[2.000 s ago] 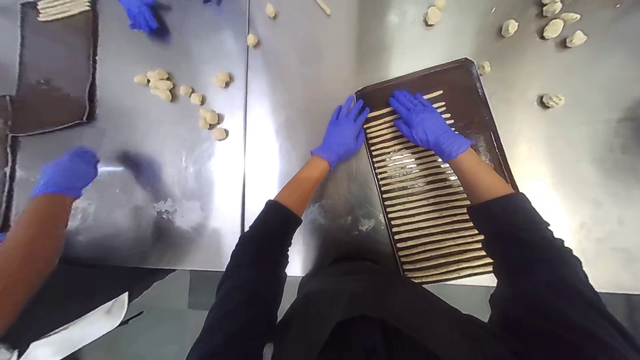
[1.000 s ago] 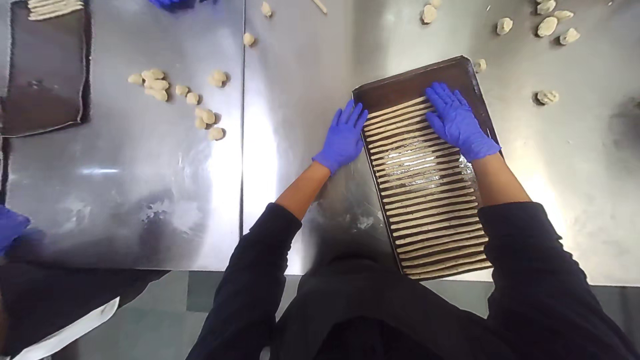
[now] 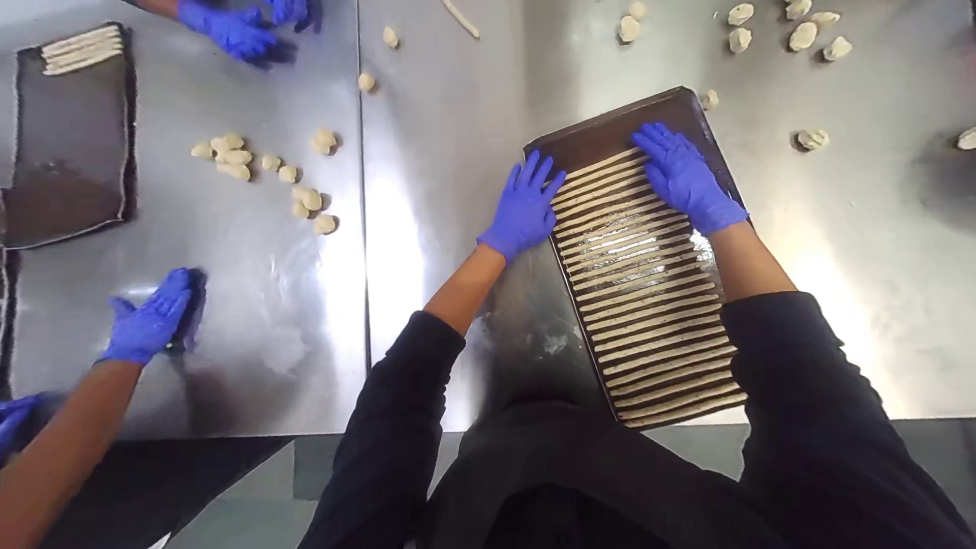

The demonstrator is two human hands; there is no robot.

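Note:
A dark rectangular baking tray (image 3: 602, 136) lies tilted on the steel table, filled below its bare upper end with several parallel strips of dough (image 3: 648, 301). My left hand (image 3: 526, 207), in a blue glove, rests at the tray's left edge with fingers spread, the fingertips by the ends of the upper strips. My right hand (image 3: 682, 177), also gloved in blue, lies flat at the right ends of the upper strips, fingers pointing up and left. Neither hand is closed around anything. Part of the tray's right edge is hidden under my right hand and forearm.
Small dough pieces lie left (image 3: 233, 156) and upper right (image 3: 803, 36) on the steel table (image 3: 442, 229). A dough strip (image 3: 460, 18) is at the top. Co-workers' gloved hands show at the left (image 3: 149, 319) and top left (image 3: 232, 29), near another dark tray (image 3: 72, 152) with dough strips.
My right hand has moved rightward from the middle of the upper strips to their right ends. My left hand has stayed at the left edge. Co-workers' hands at the left have moved.

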